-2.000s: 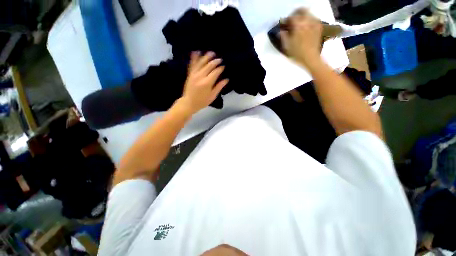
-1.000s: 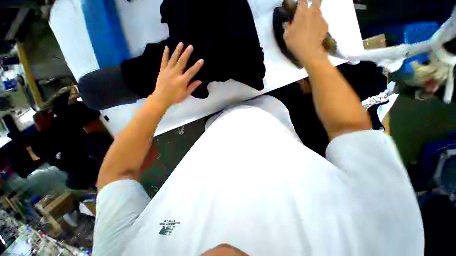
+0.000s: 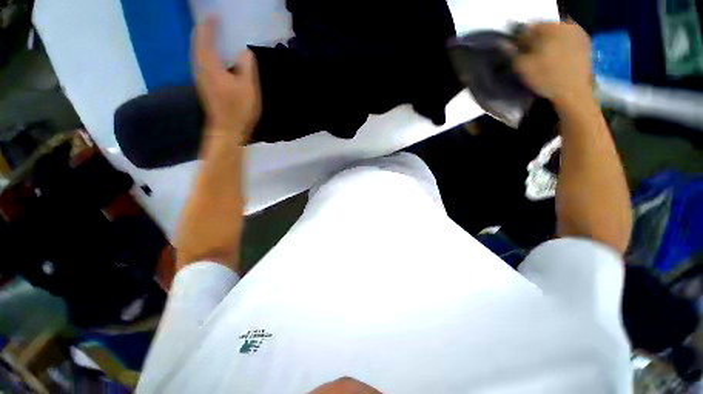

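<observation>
The black garment (image 3: 362,61) lies on the white table and over the grey padded pressing arm (image 3: 158,127), whose round end shows at the left. My left hand (image 3: 227,92) is over the pressing arm at the garment's left edge, blurred, fingers and thumb apart; whether it touches the cloth I cannot tell. My right hand (image 3: 556,61) grips the steam iron (image 3: 493,75), which is lifted and tilted at the garment's right edge with part of its soleplate showing. No lace shows on the garment on the table.
A blue strip (image 3: 158,42) crosses the table's left side. A black garment pile (image 3: 482,173) with white lace (image 3: 543,173) lies below the table's right edge. A whitish hose (image 3: 655,104) runs right. A blue basket (image 3: 611,55) is at the far right.
The iron has gone from flat on the table to raised and tilted, and has moved right. My left hand has moved left and up off the middle of the garment. The view has shifted.
</observation>
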